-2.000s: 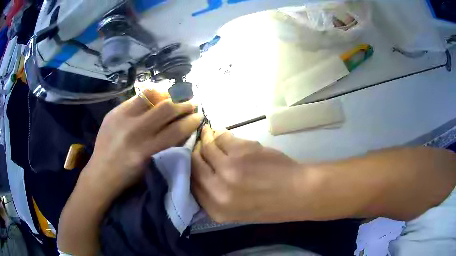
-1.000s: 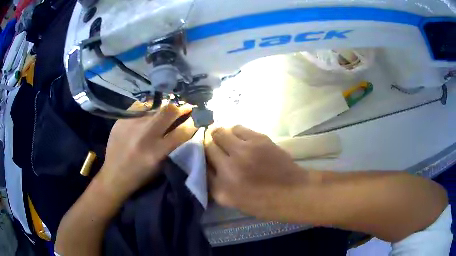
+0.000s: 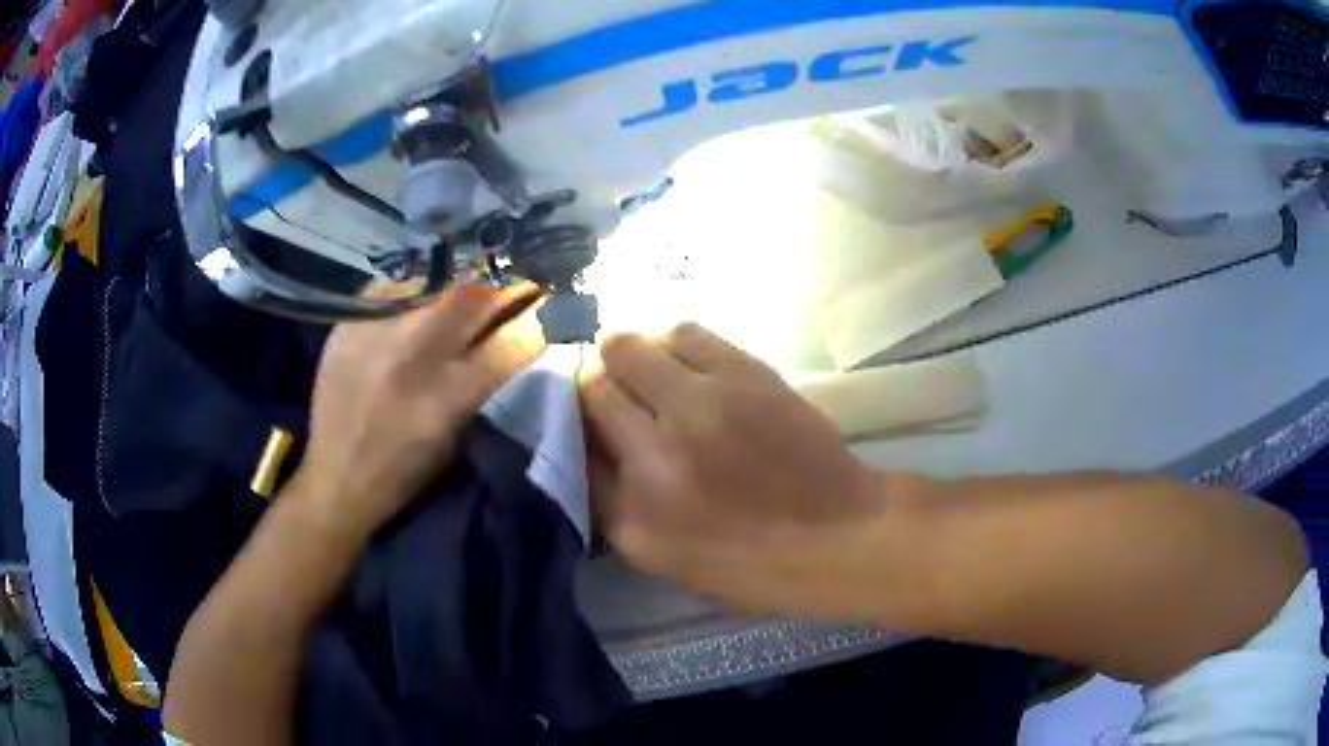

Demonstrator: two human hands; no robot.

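A black garment (image 3: 452, 598) hangs from the needle area down over the table's front edge. Its pale grey panel (image 3: 547, 423) lies between my hands, its tip running up to the small dark grey block (image 3: 570, 318) beside the presser foot. My left hand (image 3: 401, 386) pinches the cloth just left of the block, its fingertips partly hidden under the machine parts. My right hand (image 3: 714, 452) presses and holds the panel's right edge just below the block. The needle is hidden in the glare and metal parts.
The white JACK machine head (image 3: 583, 73) spans the top. Yellow-and-green snips (image 3: 1030, 238), cream pieces (image 3: 918, 401) and a pale bundle (image 3: 933, 146) lie right of the needle. A thin dark rod (image 3: 1108, 303) lies near them. Measuring tape (image 3: 758, 650) lines the front edge. Dark cloth (image 3: 182, 379) is heaped left.
The view has shifted, bringing the machine's lettering into sight since the first frame. The panel has moved up toward the foot, and less of it shows below. Both hands keep hold.
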